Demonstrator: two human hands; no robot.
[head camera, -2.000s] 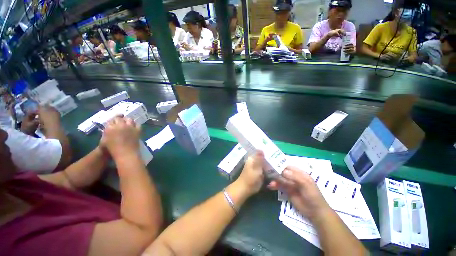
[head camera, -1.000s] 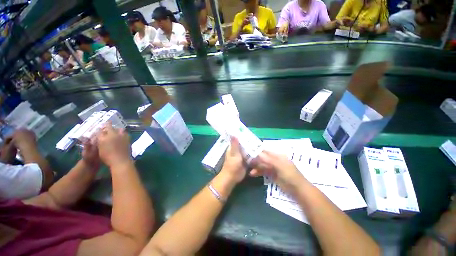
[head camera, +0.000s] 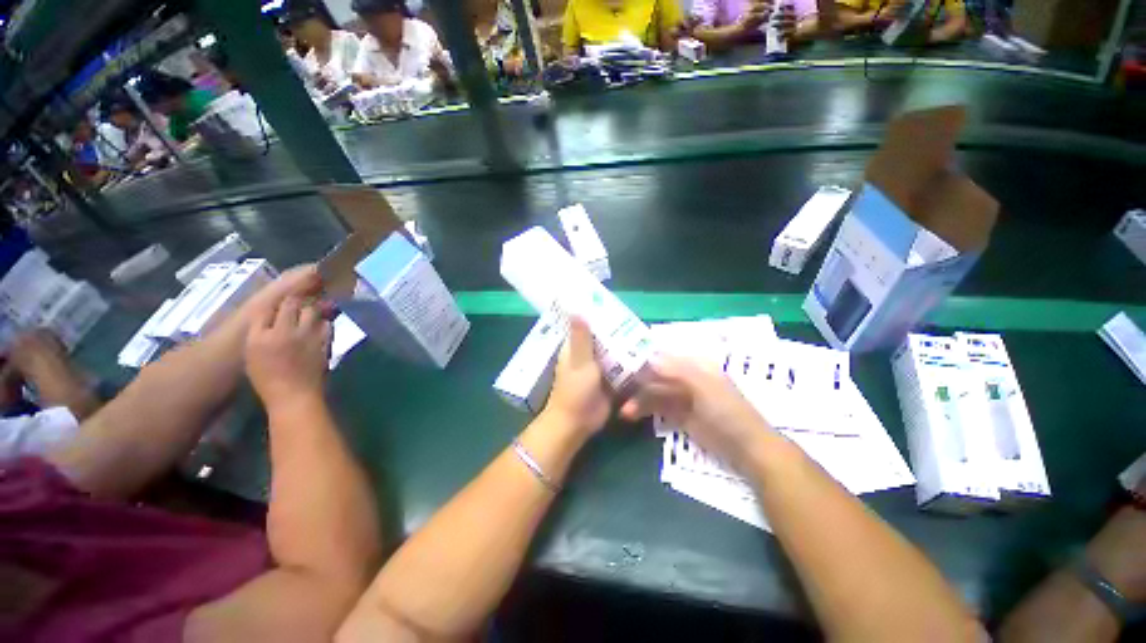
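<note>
My left hand holds a long narrow white unit carton at its lower part, tilted with its far end up to the left. My right hand is at the carton's near end, its fingers on that end; the end flaps are hidden by the fingers. Another unit carton lies on the bench just behind my left hand. A loose pile of printed instruction leaflets lies beside and beyond my right hand.
Two unit cartons lie side by side at right. Open blue-and-white larger cartons stand at right and left. Line cartons lie on the dark belt. A neighbour's arms are close on the left; another person's arm is at lower right.
The far flap seen open at the held carton's far end no longer shows. A line carton behind it has shifted relative to it. The neighbour's arm reaches to the left larger carton. The view has tilted down.
</note>
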